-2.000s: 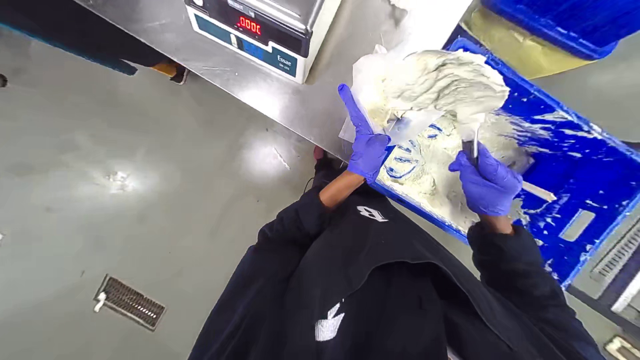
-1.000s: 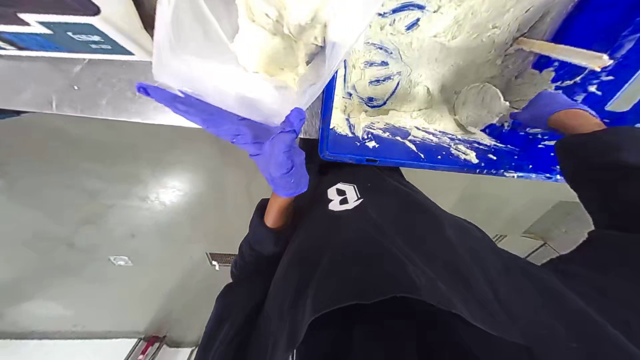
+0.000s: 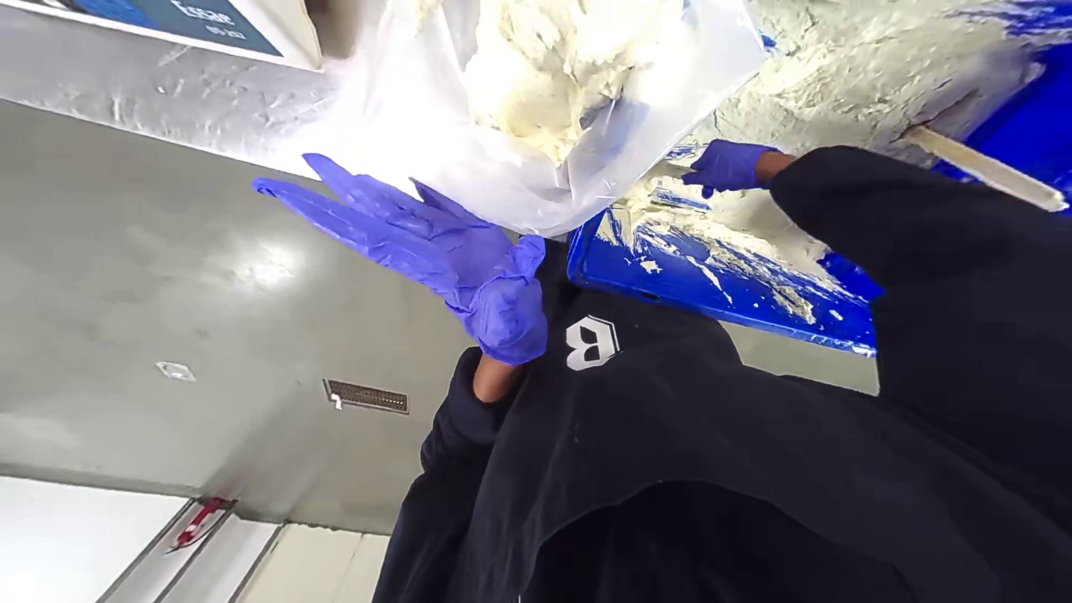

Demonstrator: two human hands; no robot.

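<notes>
A translucent plastic bag [image 3: 536,197] with pale, creamy paste [image 3: 544,84] in it lies at the top middle, over the steel table's edge. My left hand [image 3: 427,251], in a purple glove, is spread just below the bag, fingers pointing up and left, holding nothing visible. My right hand [image 3: 727,167], in a purple glove, is curled at the bag's right side, above the smeared blue plastic tray [image 3: 745,306]. What it grips is hard to make out. More paste [image 3: 837,75] coats the tray, and a pale stick-like handle [image 3: 988,167] rests in it, to the right of my right hand.
A weighing scale [image 3: 226,29] stands on the steel table [image 3: 201,100] at the upper left. My dark apron fills the lower middle. A floor drain grate [image 3: 367,396] is set in the grey floor at the left.
My right hand has moved left from the tray's right part towards the bag. My left hand stays spread by the bag. The view has swung and come closer since the earliest frame.
</notes>
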